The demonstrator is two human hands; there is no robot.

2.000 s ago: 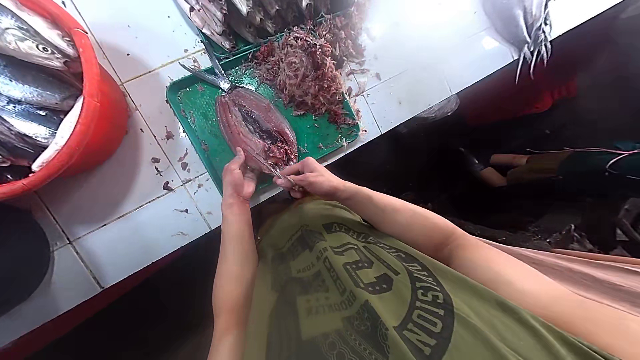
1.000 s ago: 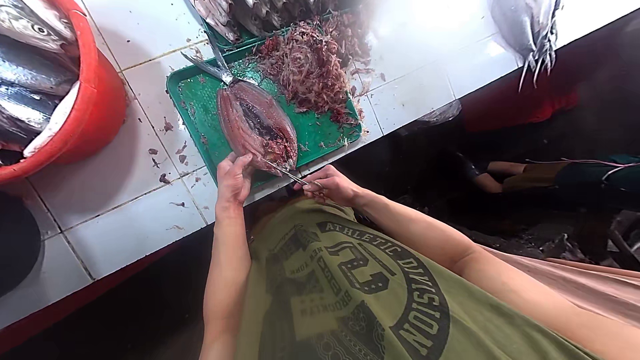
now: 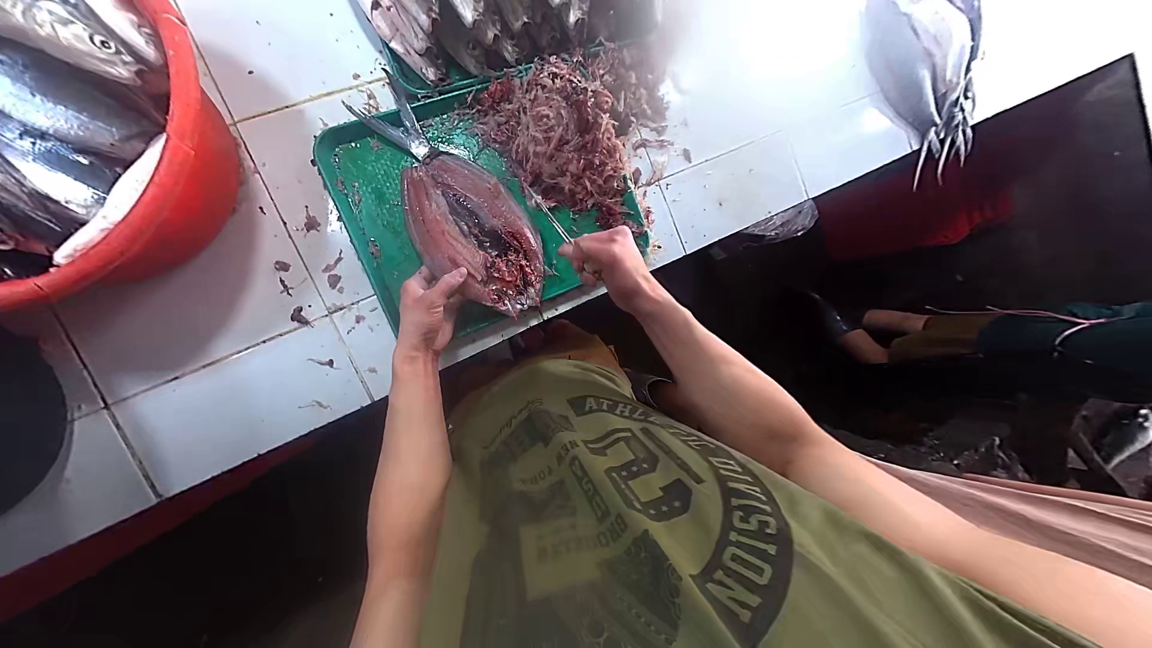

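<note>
A split-open fish (image 3: 472, 225) lies flat on a green plastic tray (image 3: 364, 193), tail toward the back, with dark and red matter along its middle and front end. My left hand (image 3: 429, 309) grips the fish's near left edge, thumb on top of the flesh. Closed around the end of a thin metal tool (image 3: 551, 216), my right hand (image 3: 607, 261) is just right of the fish; the tool's tip points up-left toward a heap of pinkish-brown scraps (image 3: 567, 126) on the tray. The tool's exact kind cannot be told.
A red plastic tub (image 3: 202, 171) of whole fish stands at left on the white tiled counter (image 3: 243, 396). Behind the tray is a second green tray (image 3: 405, 76) with several fish. Squid (image 3: 927, 72) lie at the back right. Another person's arm (image 3: 886, 333) shows at right, below the counter.
My right hand, with the thin tool, has moved from the fish's near end out to its right side, and the tool now points toward the scraps. My left hand stays at the fish's left edge.
</note>
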